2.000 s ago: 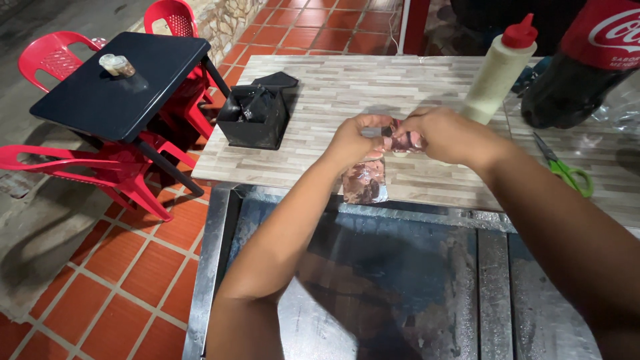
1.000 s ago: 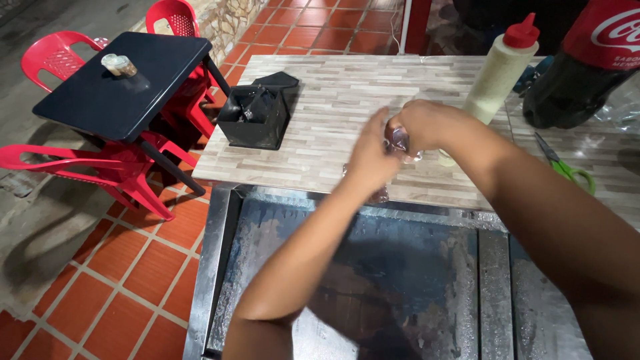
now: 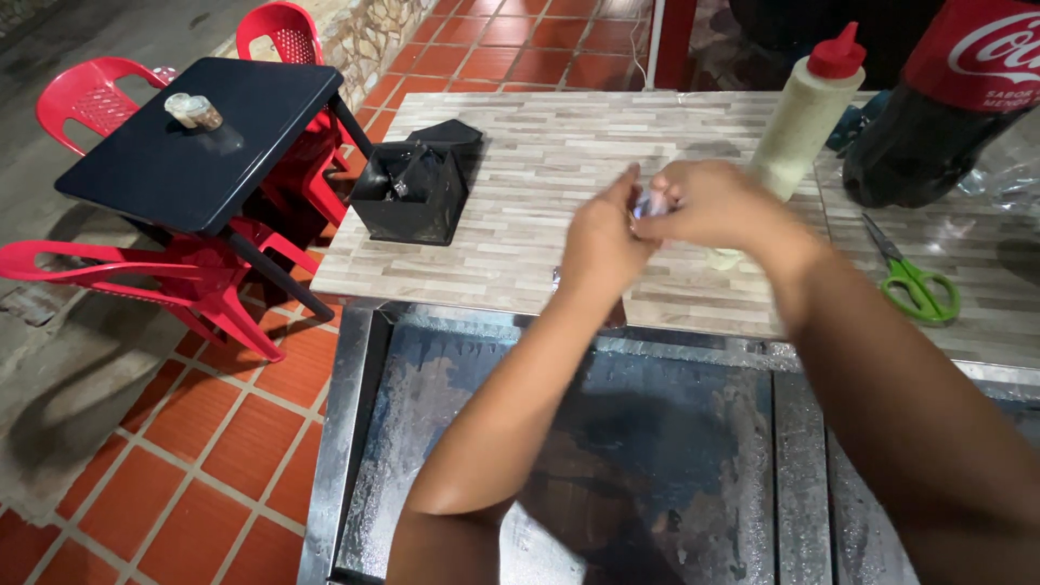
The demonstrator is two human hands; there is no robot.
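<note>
My left hand and my right hand meet over the tiled counter, both blurred. Between their fingers is a small, shiny crumpled piece, which looks like plastic film; its exact kind cannot be told. Behind my left wrist, at the counter's front edge, part of a dark reddish packet shows, mostly hidden. A squeeze bottle with a red cap stands just beyond my right hand. Green-handled scissors lie right of my right forearm.
A black box stands at the counter's left. A large cola bottle stands at the right, beside clear plastic. Nearest me is a metal-framed griddle. Beyond the counter's left side are a dark table and red plastic chairs.
Two seconds ago my hands held a reddish, shiny packet spread wider between them; now they are closer together around a small piece. My left forearm now covers most of the packet at the counter edge.
</note>
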